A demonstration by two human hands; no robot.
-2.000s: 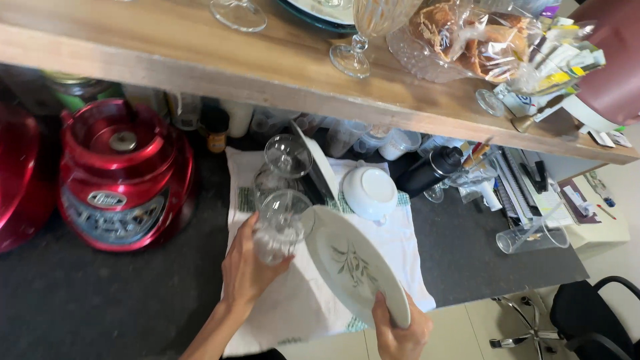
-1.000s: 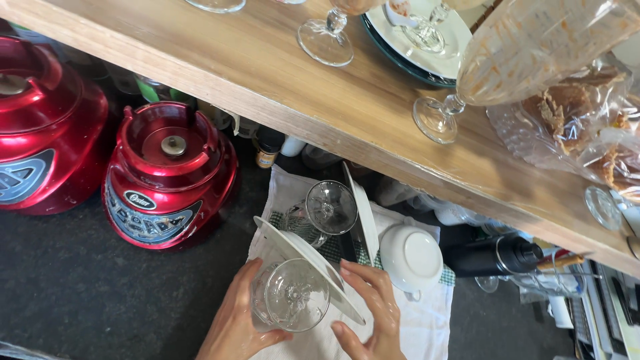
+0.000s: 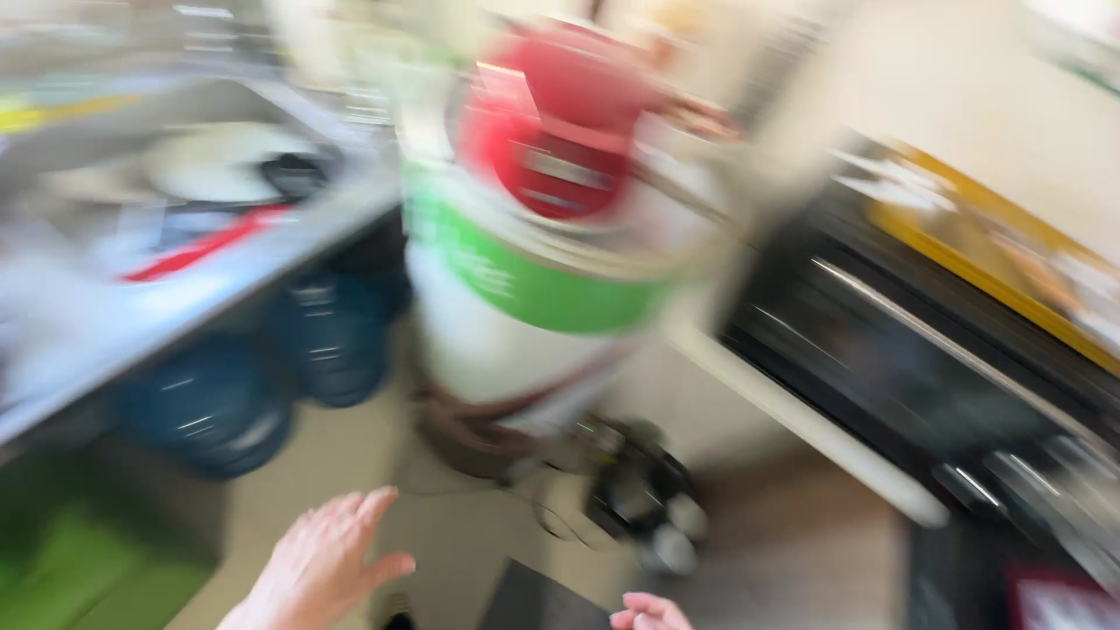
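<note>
The frame is heavily blurred. My left hand (image 3: pixel 324 556) hangs at the lower left over the floor, fingers and thumb apart, holding nothing. Of my right hand (image 3: pixel 649 611) only some fingertips show at the bottom edge; whether it holds anything is hidden. Above and between them stands a large white drum with a green band (image 3: pixel 560 293), and on top of it sits a red object (image 3: pixel 560 122). A steel sink (image 3: pixel 350 184) at the left holds a pale dish (image 3: pixel 214 162) and a thing with a red handle (image 3: pixel 206 245).
Blue water jugs (image 3: pixel 210 407) stand under the sink edge, with something green (image 3: pixel 96 551) at the lower left. A black device with cables (image 3: pixel 643 490) lies on the floor. At the right are a black oven-like appliance (image 3: pixel 910 350) and a yellow-edged tray (image 3: pixel 1006 271).
The view has swung from the towel and shelf to the sink and drum. The stemmed glass near my hands a second ago is out of view, and my left hand now holds nothing.
</note>
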